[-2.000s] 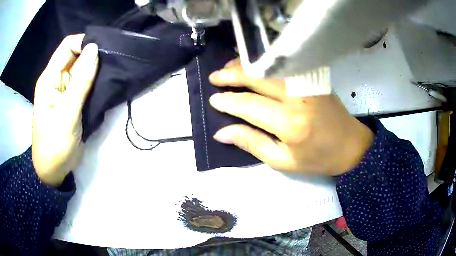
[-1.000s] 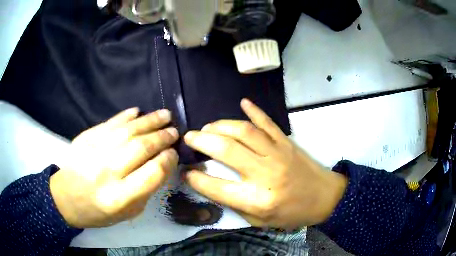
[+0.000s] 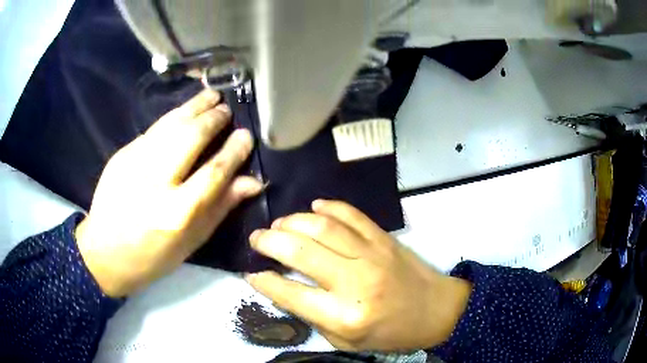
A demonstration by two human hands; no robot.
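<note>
A large dark garment panel (image 3: 326,191) lies under the sewing machine head (image 3: 312,57), with a straight seam line running down its middle. The small metal presser foot (image 3: 243,93) shows at the upper end of that line. My left hand (image 3: 170,191) lies flat on the cloth left of the seam, its fingertips reaching up close to the foot. My right hand (image 3: 347,276) rests with spread fingers on the cloth's lower edge, right of the seam. The needle cannot be made out. Neither hand visibly grips anything.
A white ribbed knob (image 3: 364,140) hangs from the head above the cloth. The white machine bed (image 3: 184,312) has a dark worn patch (image 3: 273,326) at its front edge. A dark cloth corner (image 3: 472,57) lies at the back right. Dark clutter stands at the far right.
The panel, earlier partly lifted in my left hand, now lies flat. Since the last earlier frame, my left hand has moved up towards the foot. The head appears lower and larger in view.
</note>
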